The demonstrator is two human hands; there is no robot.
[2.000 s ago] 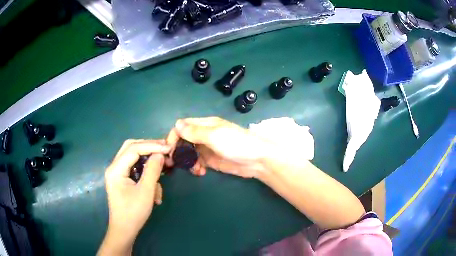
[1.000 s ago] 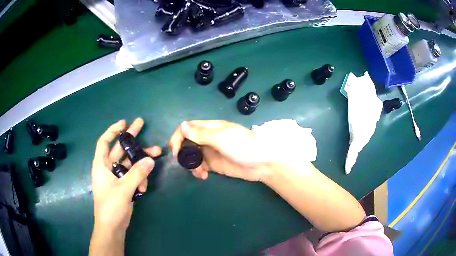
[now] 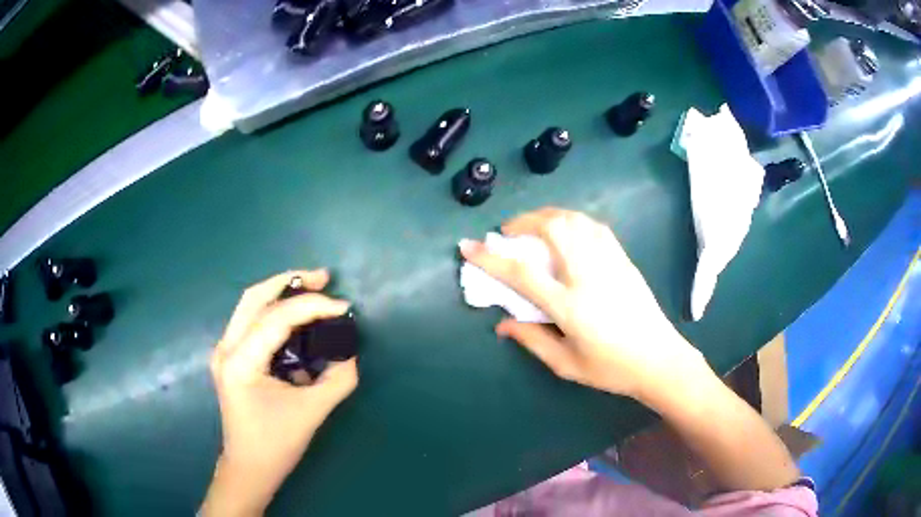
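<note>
My left hand [image 3: 278, 374] is closed around several glossy black plugs [image 3: 328, 339], one with its wide round head facing right. The fingers partly hide them. My right hand [image 3: 596, 303] has its fingers on a white wiping cloth [image 3: 510, 275], bunched at the fingertips over the green mat. I cannot tell if the cloth is clear of the mat. Several other black plugs stand or lie beyond my hands, such as an upright one [image 3: 475, 182] and one lying tilted [image 3: 441, 139].
A grey tray [image 3: 303, 89] heaped with black plugs is at the top. More plugs [image 3: 91, 308] sit at left. At right are a folded white cloth [image 3: 719, 202], a blue bin [image 3: 798, 96] with a bottle [image 3: 770, 35], a thin white stick [image 3: 825, 190] and a lone plug [image 3: 783, 174].
My right hand has moved right, no longer holds a plug and has taken the white cloth. My left hand has closed around its plugs and shifted right. The view has shifted slightly.
</note>
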